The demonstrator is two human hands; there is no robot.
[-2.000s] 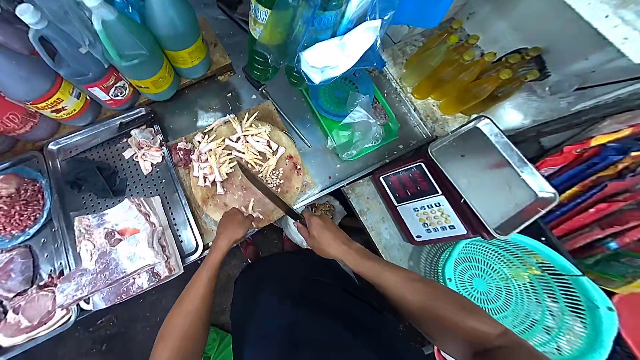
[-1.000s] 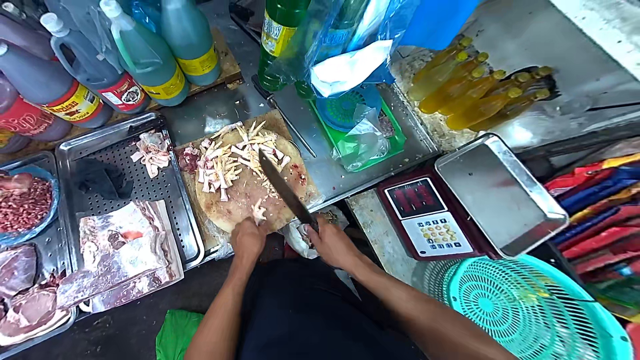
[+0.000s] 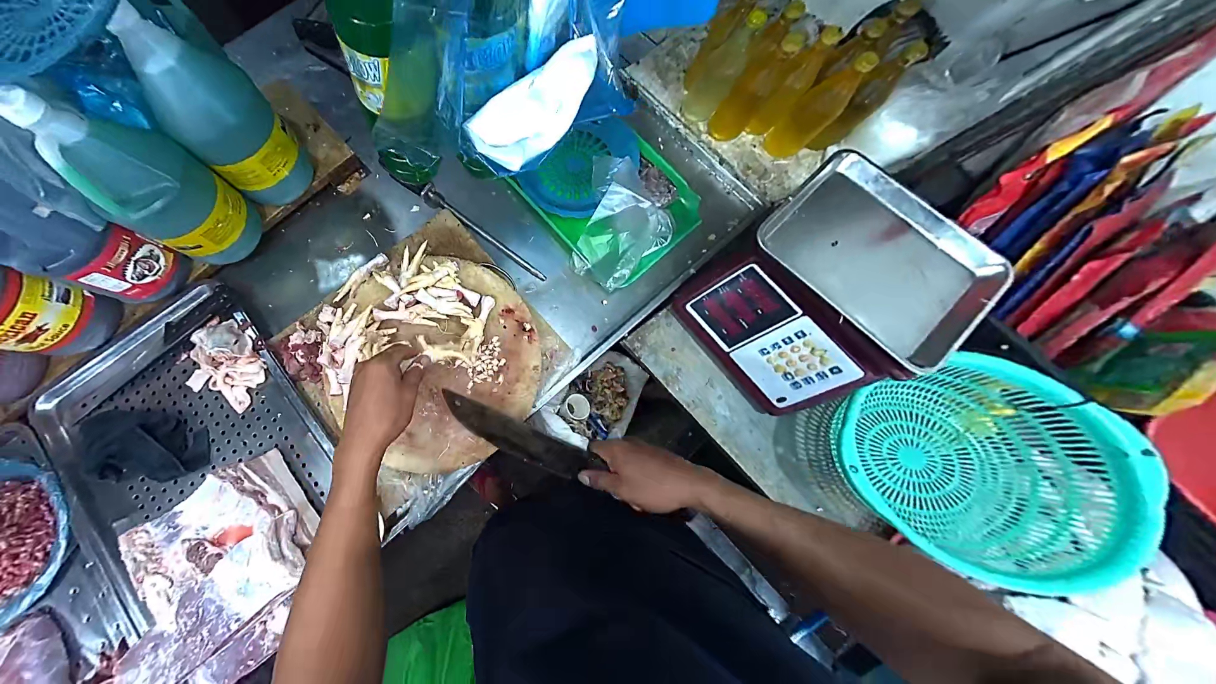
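A round wooden chopping board (image 3: 427, 437) lies in front of me with a heap of chicken feet (image 3: 418, 294) on its far half. Small cut pieces (image 3: 486, 363) lie at the right of the heap, and some dark red meat (image 3: 302, 353) at its left edge. My left hand (image 3: 385, 394) reaches over the board to the near side of the heap; its fingertips touch the chicken feet, and whether they grip one I cannot tell. My right hand (image 3: 646, 473) is closed round the handle of a cleaver-like knife (image 3: 513, 435), whose blade points left over the board's near right part.
Left stands a perforated metal tray (image 3: 275, 418) with slabs of meat (image 3: 209, 551). Behind are large sauce bottles (image 3: 161, 190), a sharpening steel (image 3: 489, 233) and a green tray (image 3: 665, 237). At right are a digital scale (image 3: 774, 332) with a metal pan (image 3: 883, 256) and a turquoise basket (image 3: 1007, 475).
My left hand has moved from the board's near edge up to the heap of chicken feet. The knife blade, which lay over the board's middle, has drawn back toward its near right edge.
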